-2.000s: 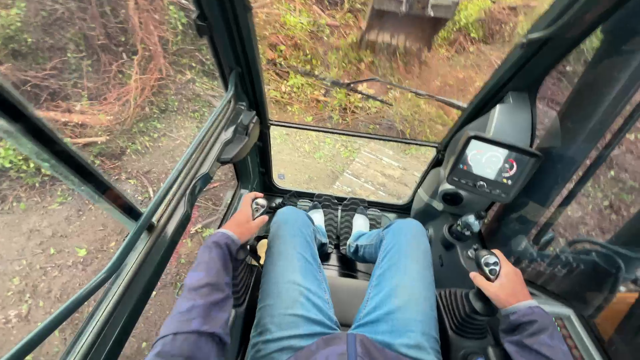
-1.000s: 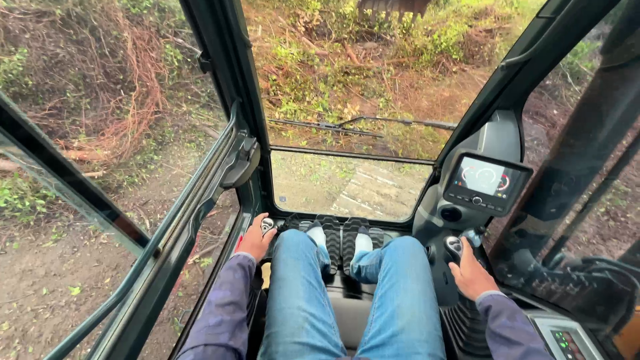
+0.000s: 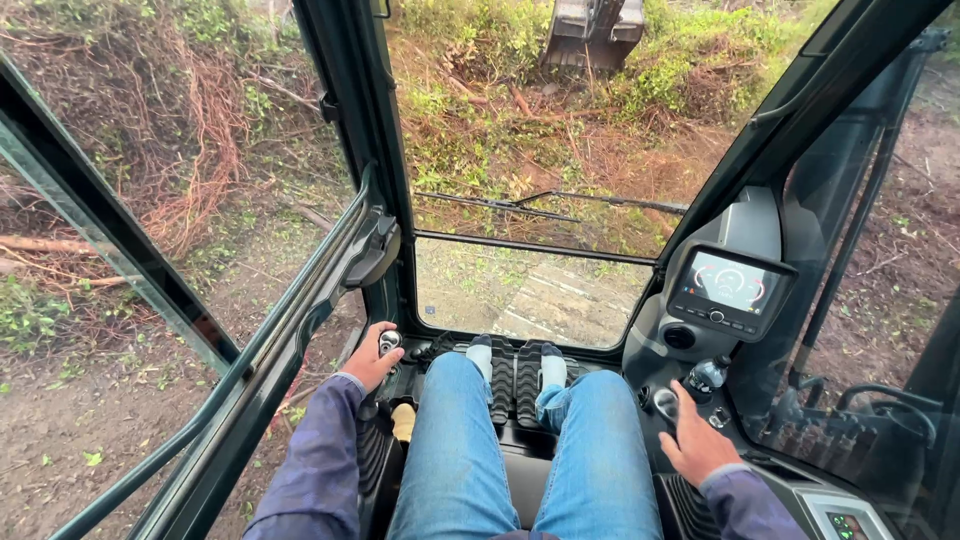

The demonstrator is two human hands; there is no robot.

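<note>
My left hand (image 3: 373, 358) is wrapped around the left joystick (image 3: 389, 343) of an excavator cab, its thumb beside the buttons on top. My right hand (image 3: 699, 441) rests against the right joystick (image 3: 666, 403), fingers along its far side and the thumb apart on the near side. Through the windshield, the excavator bucket (image 3: 592, 39) shows at the top, above brush and branches. My feet, in light socks with dark toes, are at the ribbed foot pedals (image 3: 502, 382).
A monitor (image 3: 729, 289) stands on the right console, with a bottle (image 3: 706, 376) below it. Wipers (image 3: 540, 204) cross the windshield. Window frames and a handrail (image 3: 292, 281) border the left side. Reddish roots (image 3: 202, 150) lie outside; a switch panel (image 3: 846, 521) is at the lower right.
The bucket, barely showing at the top edge one second ago, is in fuller view. My right hand has stretched forward on its joystick, its fingers less curled than two seconds ago.
</note>
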